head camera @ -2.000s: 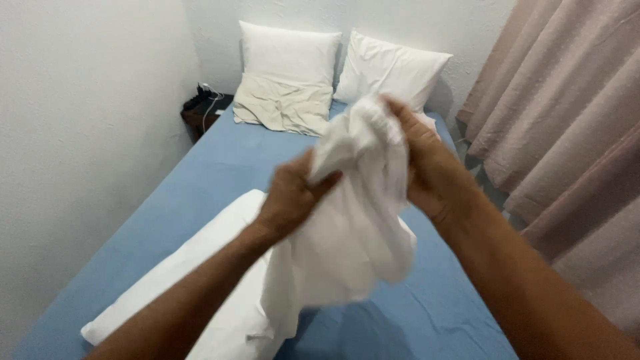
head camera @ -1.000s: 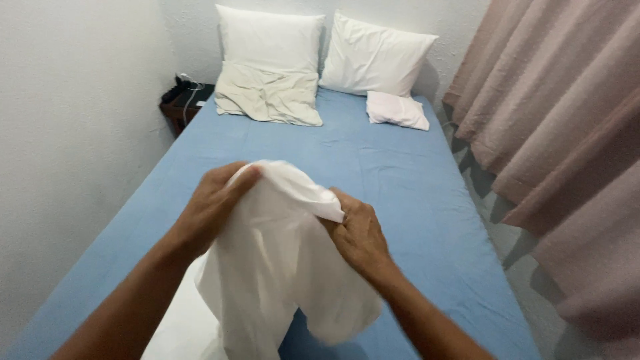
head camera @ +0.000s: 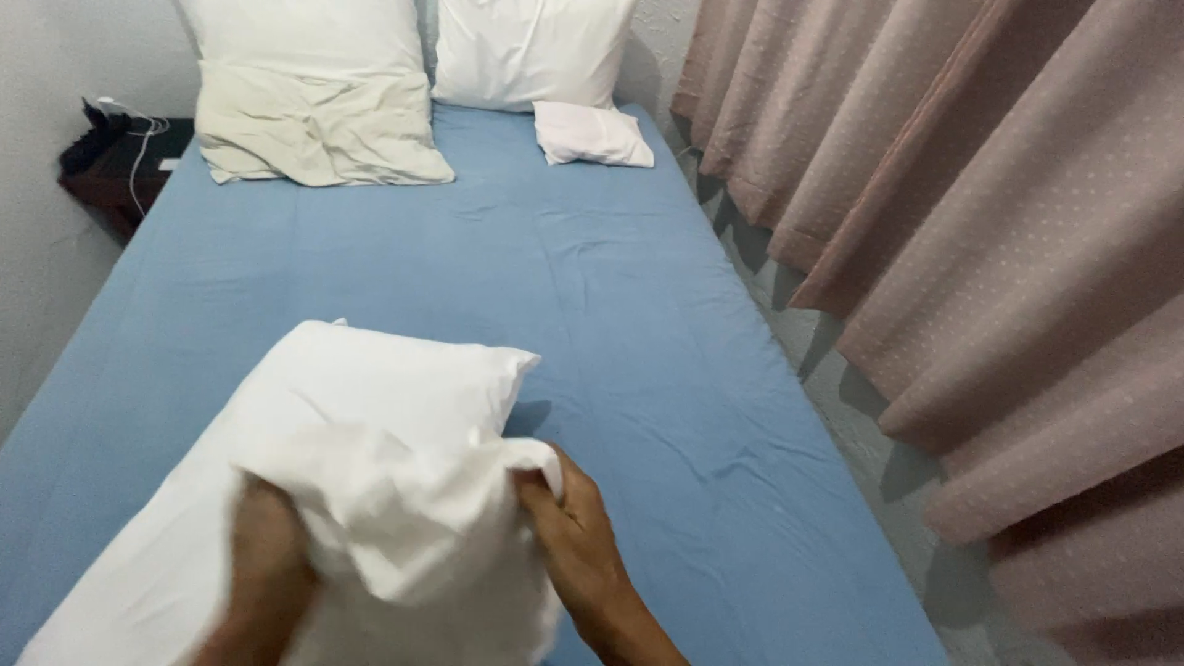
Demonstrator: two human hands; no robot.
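Observation:
A loose white cloth, apparently a pillowcase (head camera: 416, 536), hangs bunched between my two hands over the near part of the bed. My left hand (head camera: 268, 546), blurred, grips its left edge. On its right edge, my right hand (head camera: 573, 527) pinches a folded rim between thumb and fingers. Just beyond and to the left lies a long white pillow (head camera: 370, 375) on the blue fitted sheet (head camera: 629, 370); the cloth covers part of it. Where the cloth ends and the pillow begins at the bottom of the view is hard to tell.
Two white pillows (head camera: 305, 37) (head camera: 527, 51) lean on the far wall. A pale green cloth (head camera: 319, 129) drapes the left one; a small white cushion (head camera: 592, 134) lies by the right. A dark bedside table (head camera: 111, 185) with a cable stands left. Pink curtains (head camera: 925, 231) hang along the right.
Both hands have come down toward the near edge of the view, still holding the white cloth. More of the long pillow now shows beyond it. The view has moved closer to the bed.

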